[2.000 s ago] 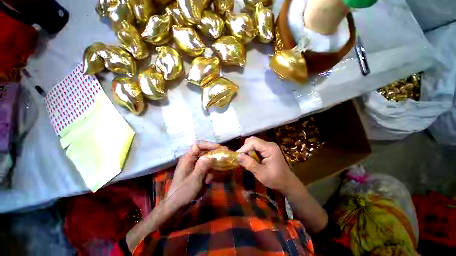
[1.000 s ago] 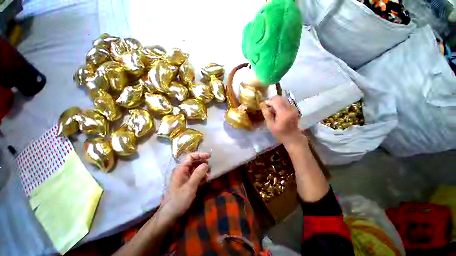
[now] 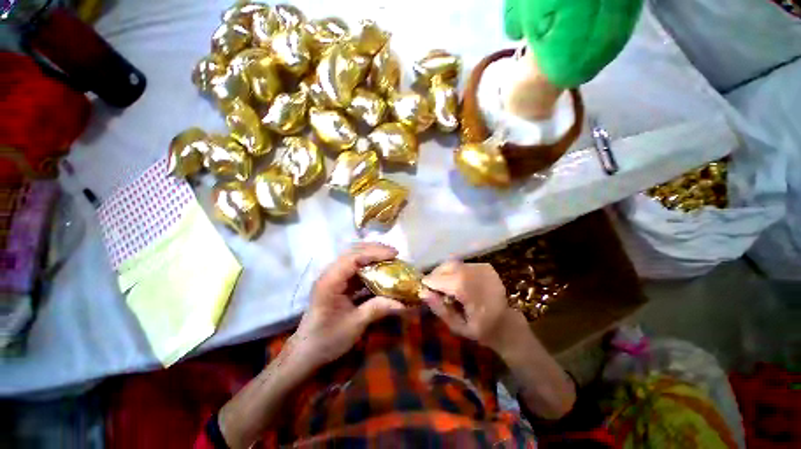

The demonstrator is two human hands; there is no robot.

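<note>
My left hand (image 3: 341, 302) holds a shiny gold stuffed piece (image 3: 392, 281) over my lap, near the table's front edge, with thumb below and fingers above. My right hand (image 3: 472, 301) pinches at the piece's right end, thumb and fingers together; any needle or thread there is too small to tell. A loose pile of gold pieces (image 3: 337, 128) lies on the table beyond my hands. One separate gold piece (image 3: 481, 164) rests against the rim of the brown pot (image 3: 569, 131) of the plush figure with a green top (image 3: 575, 39).
A slim silver and dark tool (image 3: 604, 149) lies right of the pot. A patterned sheet (image 3: 145, 215) and yellow paper (image 3: 182, 285) lie left, a dark tumbler (image 3: 92, 60) upper left. An open cardboard box (image 3: 597, 276) and a white sack (image 3: 676, 230), both with gold pieces, stand right.
My right hand has come back from the pot to my lap, where both hands now hold a gold piece. My left hand was empty a second ago. The view has shifted.
</note>
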